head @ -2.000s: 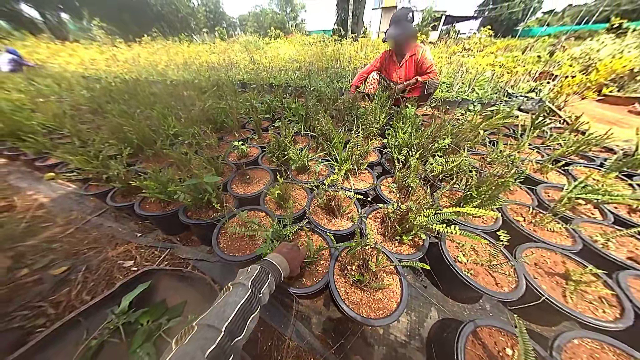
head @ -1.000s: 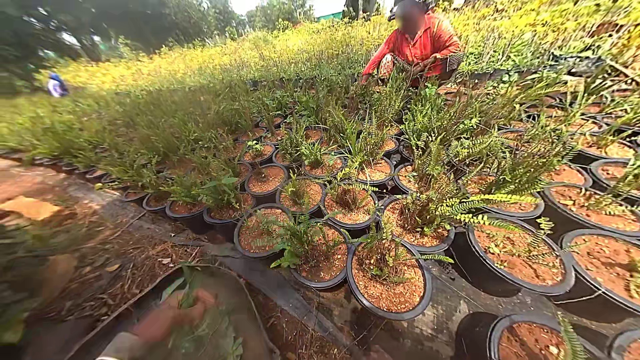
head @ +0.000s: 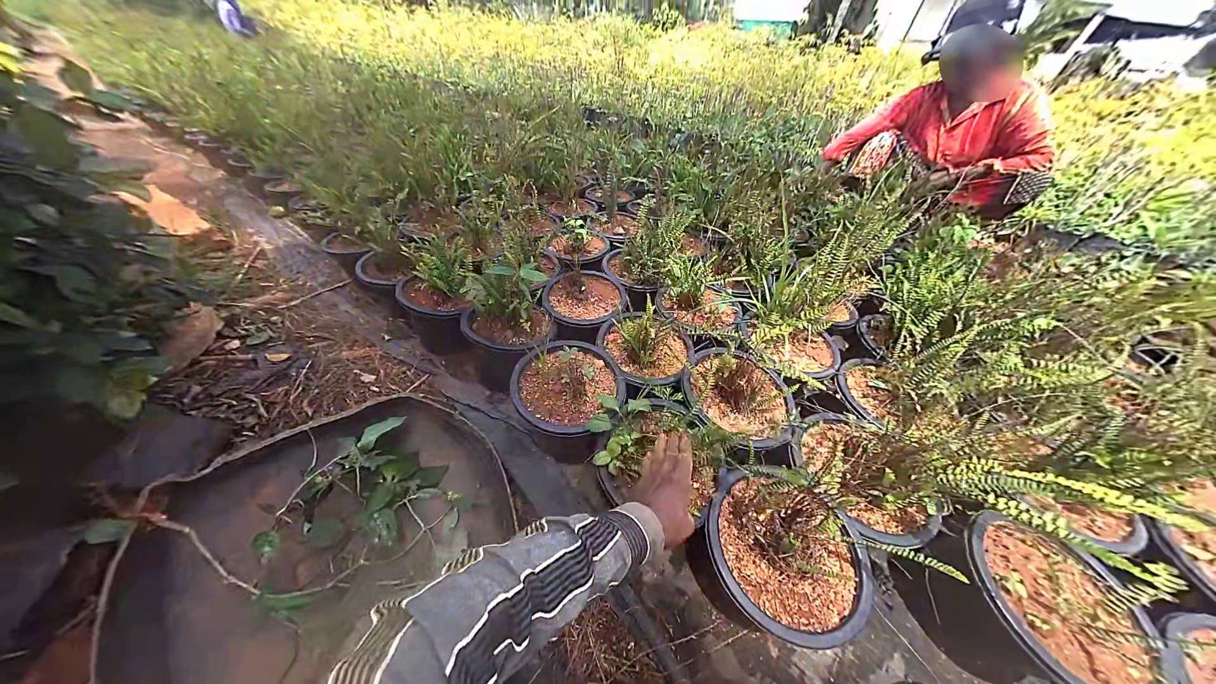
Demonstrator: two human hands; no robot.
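Note:
My left hand (head: 665, 486), in a striped grey sleeve, reaches over a black plastic plant pot (head: 610, 486) at the lower middle. Its fingers are over the reddish soil, beside a small broad-leaved green plant (head: 622, 445). Whether the fingers pinch anything is hidden. To the right, almost touching the hand, stands another black pot (head: 860, 608) with a thin ferny plant (head: 784, 527). Pulled leafy green stems (head: 385, 484) lie in a wide dark shallow container (head: 446, 579) left of my arm. My right hand is out of view.
Rows of black pots with ferns (head: 645, 344) spread ahead and to the right. A person in a red shirt (head: 978, 142) crouches at the back right. Dry litter (head: 285, 380) lies left of the pots, and a leafy bush (head: 66, 247) stands at the left edge.
One second ago my left hand was over the leafy stems in the dark container; now it is at a pot to the right. The view has shifted.

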